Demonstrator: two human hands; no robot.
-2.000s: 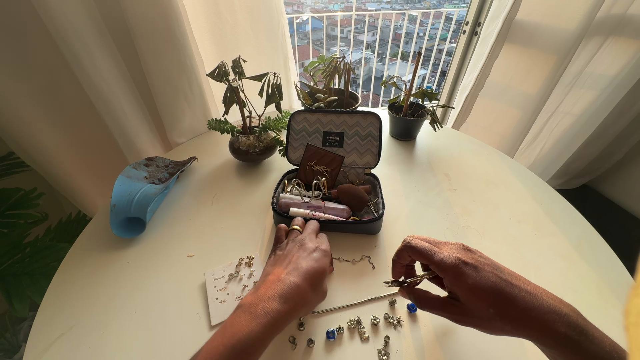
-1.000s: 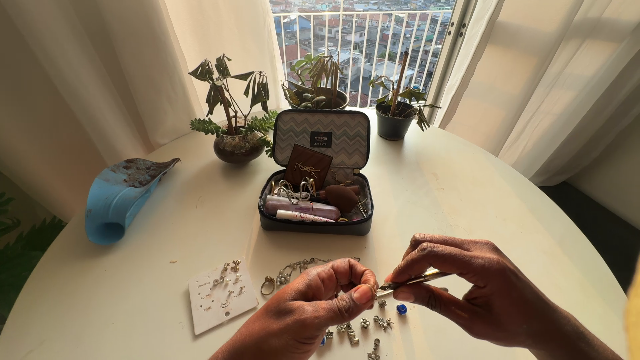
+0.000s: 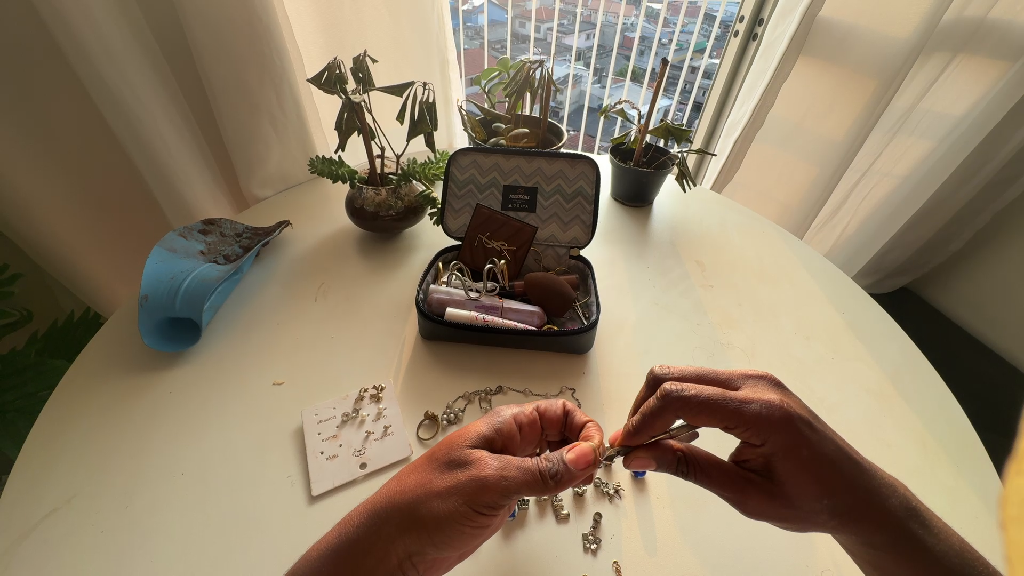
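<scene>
My left hand (image 3: 520, 472) pinches something tiny between thumb and index finger, too small to name. My right hand (image 3: 712, 440) holds a slim metal tool (image 3: 668, 434), perhaps tweezers or small pliers, whose tip meets the left fingertips. Below and between the hands lie several silver charms, among them a flower charm (image 3: 592, 538) and a figure-shaped charm (image 3: 610, 490); a blue bead (image 3: 638, 474) shows under the right hand. Behind the left hand are a ring (image 3: 428, 426) and a beaded chain (image 3: 512, 391). A white earring card (image 3: 352, 448) with several earrings lies to the left.
An open zip case (image 3: 512, 340) holding cosmetics and a brown sponge (image 3: 550, 293) stands mid-table. A blue scoop-like container (image 3: 188, 280) lies at left. Toward the window stand a glass-potted plant (image 3: 386, 204), another potted plant (image 3: 520, 128) and a black-potted plant (image 3: 640, 176).
My left hand has lifted from beside the case and come to the tip of the tool in my right hand. The ring and chain it partly covered now show more.
</scene>
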